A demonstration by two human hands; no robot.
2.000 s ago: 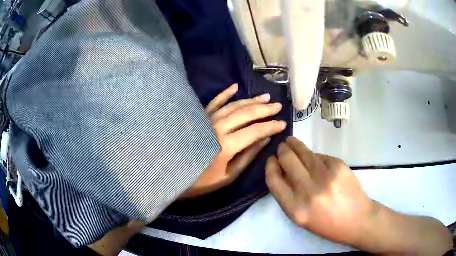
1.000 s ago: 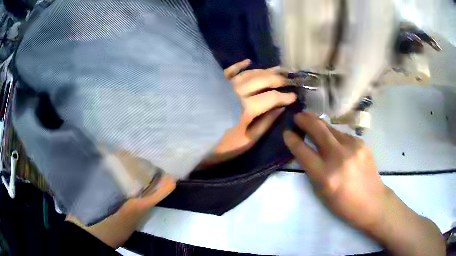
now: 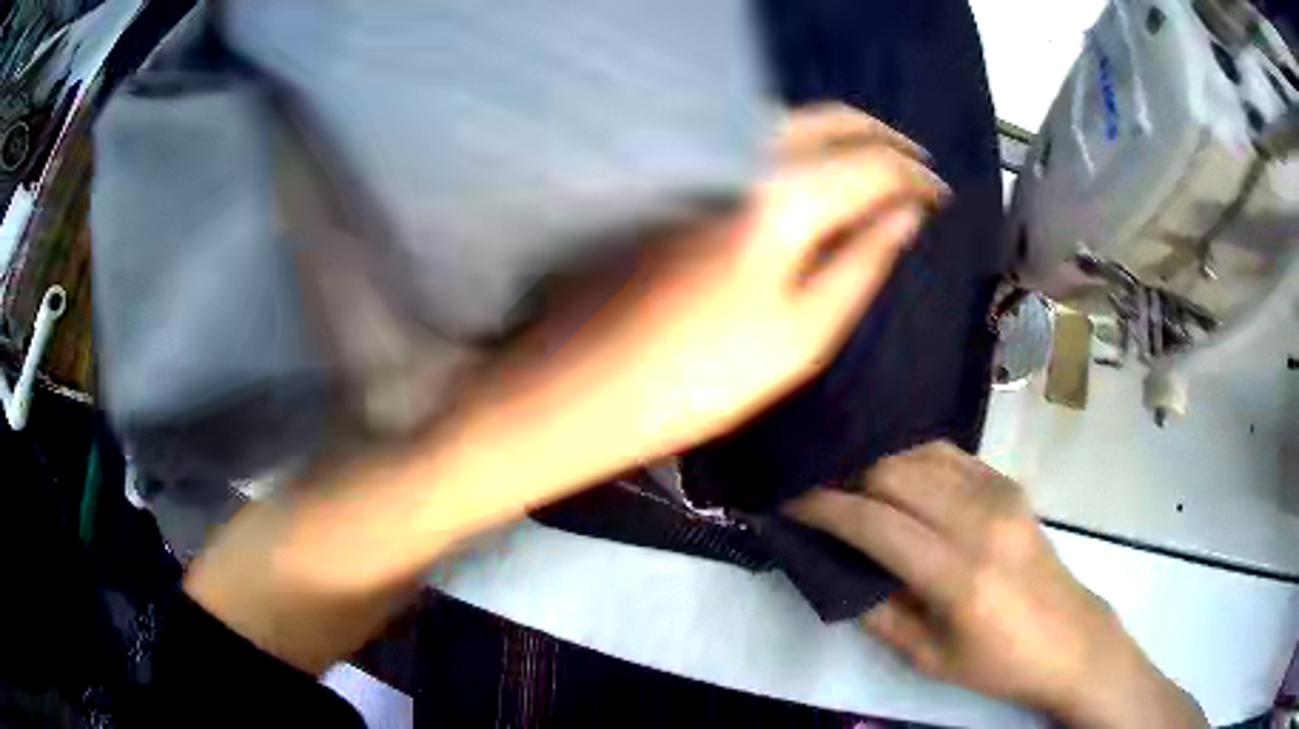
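Note:
The dark denim garment [image 3: 912, 328] lies on the white machine table, left of the machine. Its pale grey-blue side [image 3: 527, 128] covers the upper left of the view, blurred. My left hand [image 3: 841, 214] lies across the garment near its top, fingers bent and close together; whether it grips cloth is unclear. My right hand [image 3: 969, 570] holds the garment's lower edge at the table's front, with dark cloth between thumb and fingers. The garment's right edge is beside the needle area, apart from the presser foot as far as I can see.
The cream-white sewing machine head [image 3: 1140, 185] stands at the upper right, with a round metal plate [image 3: 1021, 342] below it. The white table [image 3: 641, 598] has a curved front edge. A white hooked rod [image 3: 36, 356] is at the far left.
The view has shifted, so the machine appears farther right. The garment edge has come away from the needle area. My right hand has moved down to the lower edge, and my left forearm is more exposed.

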